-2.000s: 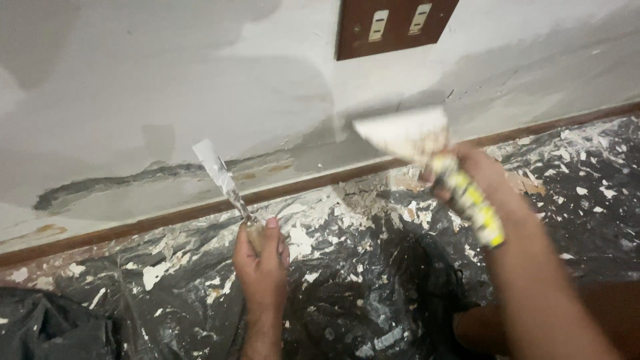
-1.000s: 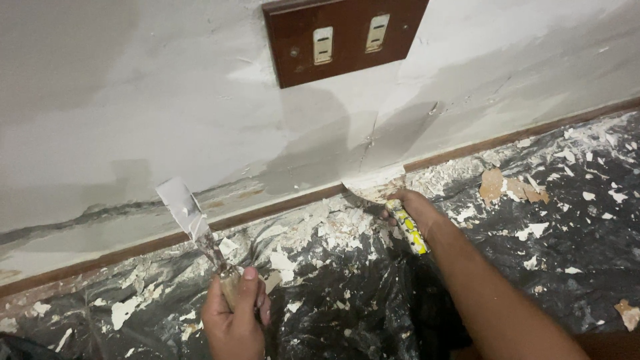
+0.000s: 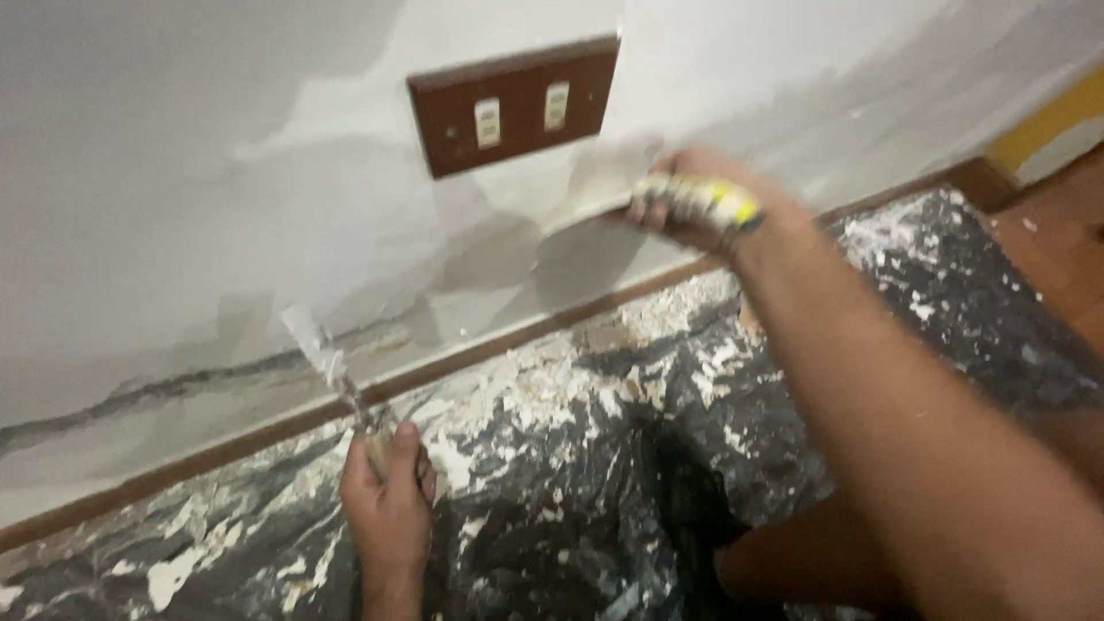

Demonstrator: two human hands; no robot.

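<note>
My left hand (image 3: 390, 496) grips the handle of a narrow putty knife (image 3: 321, 349), whose blade points up and carries white compound. My right hand (image 3: 690, 203) is closed around the yellow and black handle of a wide putty knife (image 3: 703, 198), blurred by motion. The wide blade lies at or very near the wall (image 3: 509, 194), below and to the right of the brown outlet plate (image 3: 522, 108); whether it touches cannot be told. A dark crack (image 3: 172, 384) runs along the lower wall at the left, above the wooden baseboard (image 3: 285, 431).
Black plastic sheeting (image 3: 552, 517) covers the floor along the wall, strewn with white flakes (image 3: 552, 388). My leg and dark shoe (image 3: 690, 509) are at the lower middle right. A yellow surface (image 3: 1056, 121) and reddish floor (image 3: 1048, 250) show at the far right.
My right hand has moved the wide putty knife up from the baseboard to the wall beside the outlet plate. The left hand still holds its narrow knife. The view has shifted.
</note>
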